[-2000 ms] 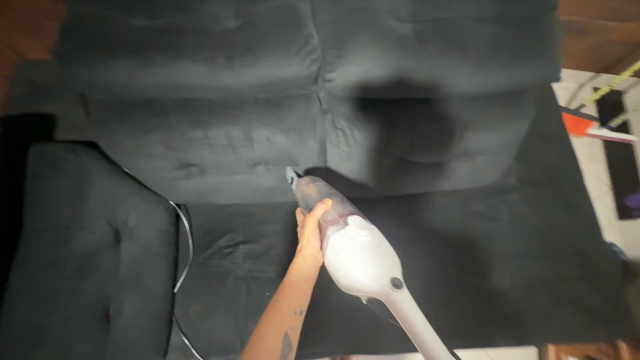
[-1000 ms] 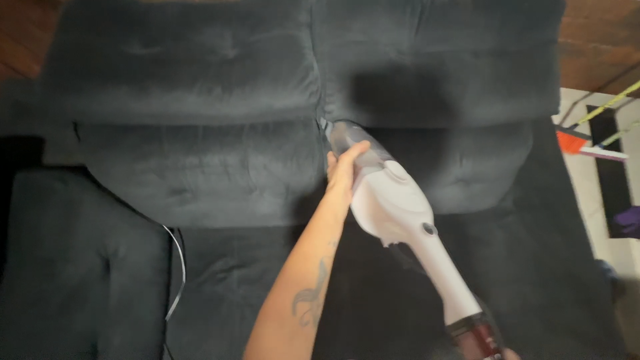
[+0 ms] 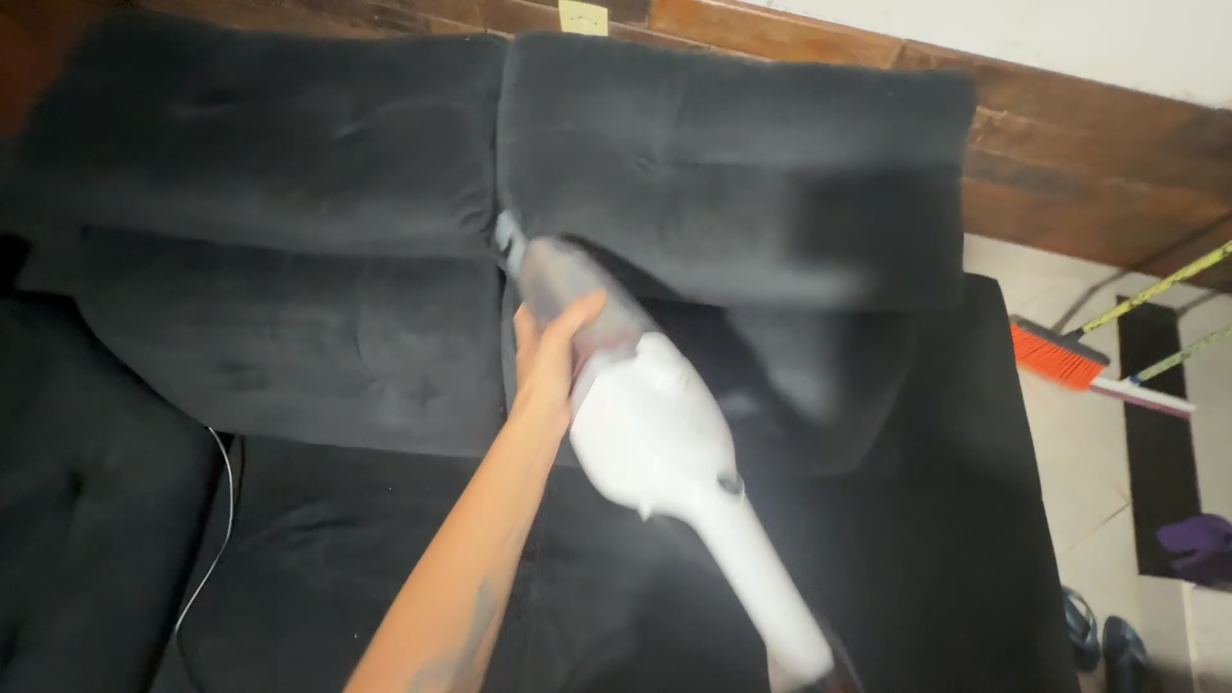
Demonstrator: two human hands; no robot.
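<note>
A white handheld vacuum cleaner (image 3: 654, 423) with a translucent dust cup (image 3: 577, 298) lies diagonally across the view. My left hand (image 3: 553, 356) grips the dust cup from its left side, thumb on top. The grey crevice nozzle (image 3: 510, 241) touches the seam between the two upper back cushions of a dark fabric sofa (image 3: 289, 346). The vacuum's handle runs down to the bottom edge, where its dark red end is cut off. My right hand is not in view.
A white cable (image 3: 229, 491) lies on the sofa at left. On the tiled floor at right are an orange-bristled broom (image 3: 1059, 354), a white and purple squeegee head (image 3: 1145, 397), a purple cloth-like item (image 3: 1195, 539) and dark sandals (image 3: 1121, 654). Wood-look panelling (image 3: 1088, 173) stands behind the sofa.
The nozzle has moved up the sofa back, from the lower cushions to the seam between the upper ones, with my left hand still on the dust cup. The view has tilted up, showing the wall.
</note>
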